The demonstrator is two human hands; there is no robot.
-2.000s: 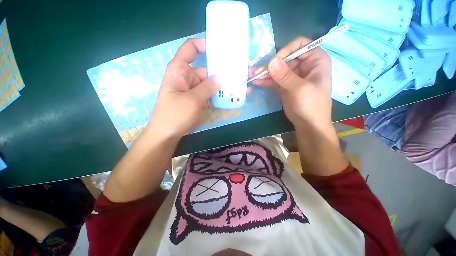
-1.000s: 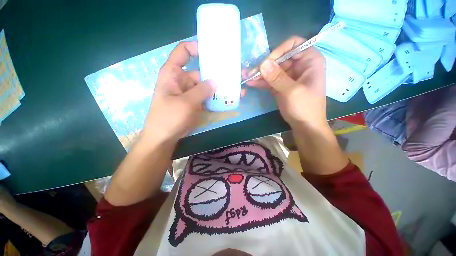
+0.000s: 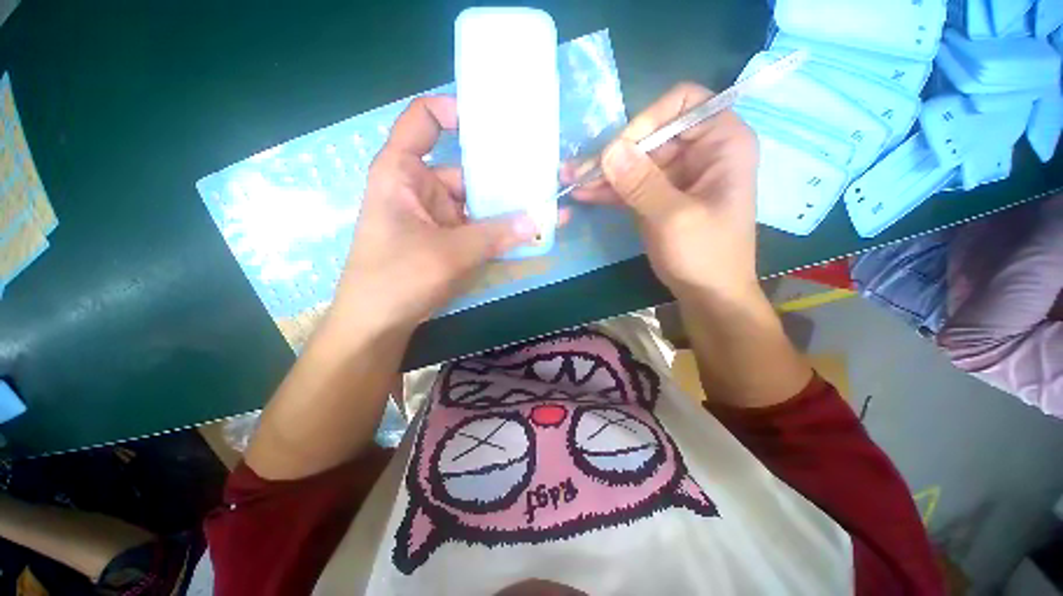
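My left hand (image 3: 414,215) holds a plastic housing (image 3: 508,116), glaring white and upright in the view, with my thumb across its lower slotted end. One small dark hole shows beside the thumb. My right hand (image 3: 682,192) holds silver tweezers (image 3: 711,107) like a pen, tip at the housing's lower right edge. Whether a piece is on the tip cannot be told. The shiny pale-blue adhesive sheet (image 3: 309,192) lies under both hands, with tan pieces along its near edge.
A pile of light-blue housings (image 3: 863,105) lies at the right of the dark green bench (image 3: 140,291). Spare tan-and-blue sheets (image 3: 23,175) lie at the far left. Another person's arm (image 3: 70,536) shows at lower left, and clothed legs (image 3: 991,314) at the right.
The housing and both hands have shifted slightly left. My left thumb has moved right over the slotted end, covering most of the holes. The tweezers remain at the housing's edge.
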